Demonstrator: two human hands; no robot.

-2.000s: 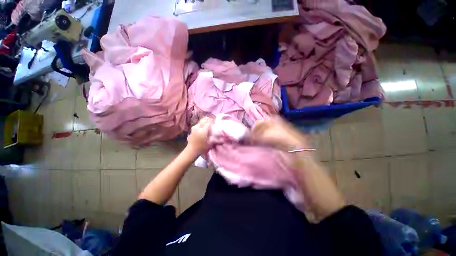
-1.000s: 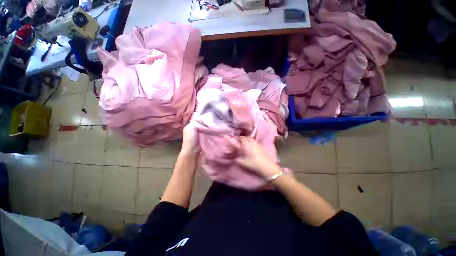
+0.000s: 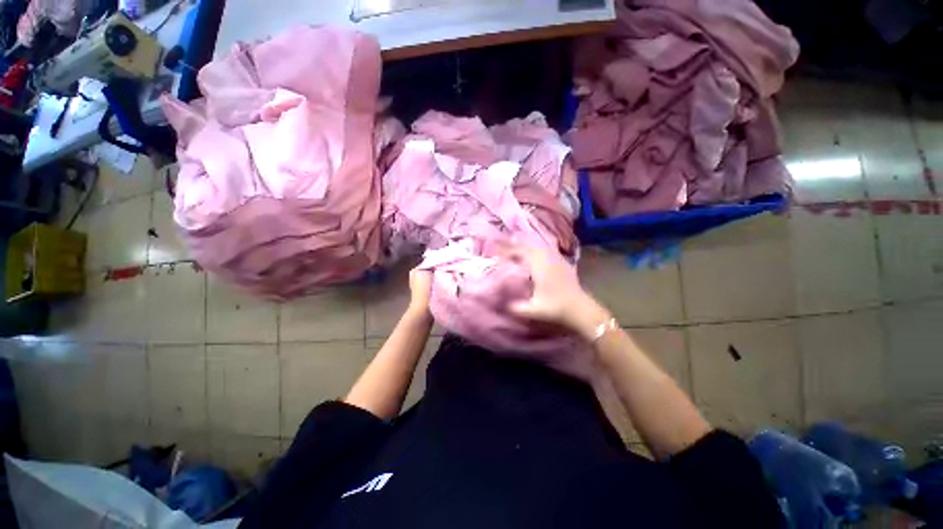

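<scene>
A soft pink garment piece [image 3: 481,308] is bunched up in front of my body, against the near side of the centre pile [image 3: 445,201]. My left hand [image 3: 420,287] holds its left edge; the fingers are mostly hidden by the cloth. My right hand [image 3: 553,292] lies on top of the cloth at its right side, a little blurred, with cloth under the fingers; whether it grips is hard to tell. Part of the cloth hangs below my right forearm. A paler patch shows at its upper left.
A large layered left pile [image 3: 279,176] stands beside the centre pile. A darker right pile [image 3: 672,134] fills a blue crate [image 3: 682,223]. The sewing table edge [image 3: 465,43] is behind. A yellow crate [image 3: 47,263] stands far left, blue bags [image 3: 807,475] lower right.
The cloth was stretched across to my right forearm, then bunched upright; now it lies lower and flatter. My right hand has moved up and right from its middle. The view has shifted slightly.
</scene>
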